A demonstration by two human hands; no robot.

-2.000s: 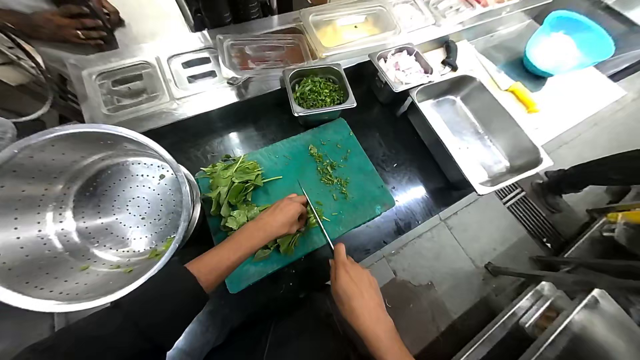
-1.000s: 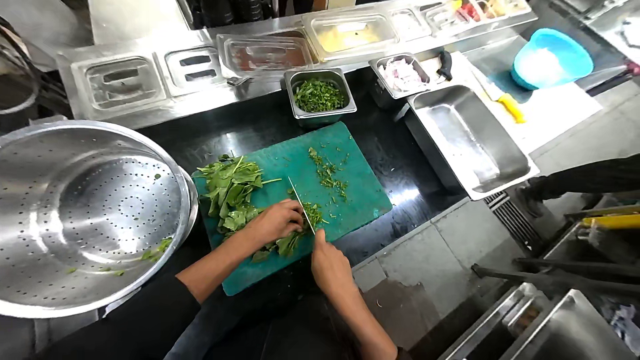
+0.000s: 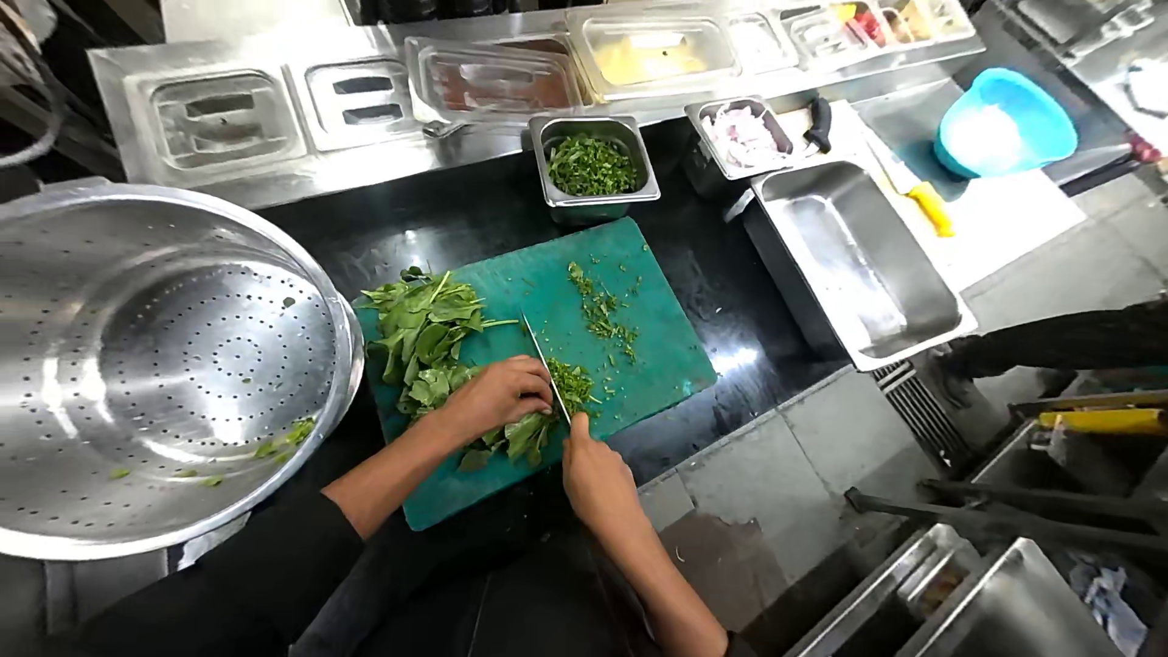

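My left hand (image 3: 507, 394) presses a bunch of leafy greens (image 3: 525, 440) onto a green cutting board (image 3: 662, 365), fingers curled beside the blade. My right hand (image 3: 598, 470) grips a kitchen knife (image 3: 545, 365), its blade against the greens and its tip pointing away from me. Finely cut greens (image 3: 571, 385) lie just right of the blade, and a thinner scatter of chopped greens (image 3: 602, 310) is farther up the board. More uncut leaves (image 3: 424, 324) are heaped along the board's left side. Behind the board stands a small steel pan of chopped greens (image 3: 593, 167).
A large steel colander (image 3: 342, 365) stands left of the board. Lidded containers (image 3: 219, 119) line the back rail. To the right are a pan of chopped onion (image 3: 741, 137), an empty steel pan (image 3: 867, 265), a yellow-handled knife (image 3: 931, 208) and a blue plastic bowl (image 3: 1049, 137). A person's dark-clothed limb (image 3: 1068, 338) shows at right.
Since two seconds ago, my right hand and the knife have moved left, closer to my left hand. The pile of cut greens beside the blade shows more plainly.
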